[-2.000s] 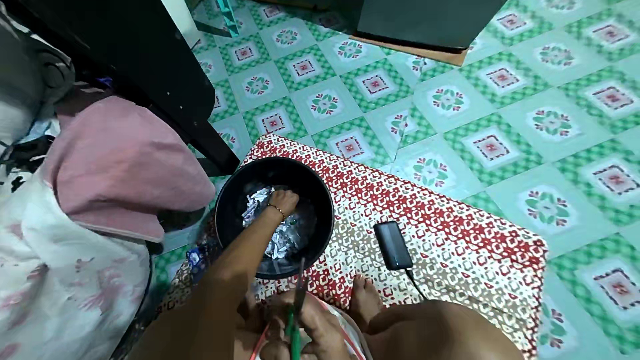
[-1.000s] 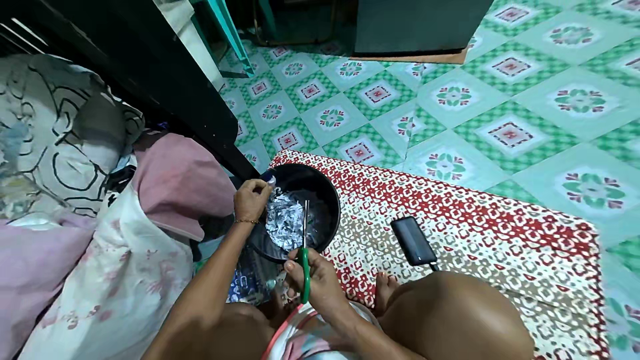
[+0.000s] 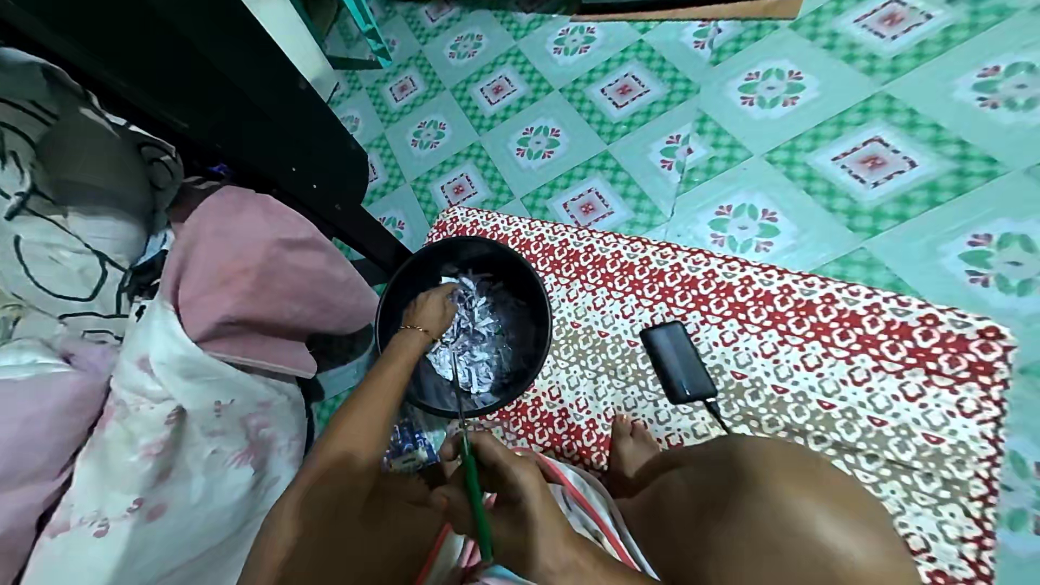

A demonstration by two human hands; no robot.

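A round black tub [image 3: 536,325] stands on the patterned mat, with a loose pile of cut silvery-white strips [image 3: 479,349] in its bottom. My left hand [image 3: 431,313], a thin bracelet at its wrist, reaches inside at the left of the pile; its fingertips touch the strips, and whether they pinch any cannot be told. Green-handled scissors [image 3: 474,496] are in my right hand [image 3: 508,487], below the tub's near rim. Their narrow metal blades point up over the tub and look closed.
A black phone-like device [image 3: 678,362] with a cable lies on the red and white mat [image 3: 780,325]. Pink cloth [image 3: 260,276] and bedding [image 3: 171,455] fill the left side. Dark furniture [image 3: 244,106] stands beside the tub. A blue packet [image 3: 410,447] lies by its near side.
My left hand has gone from the tub's upper left rim down into it, at the strips. The scissors remain in my right hand. The view has shifted.
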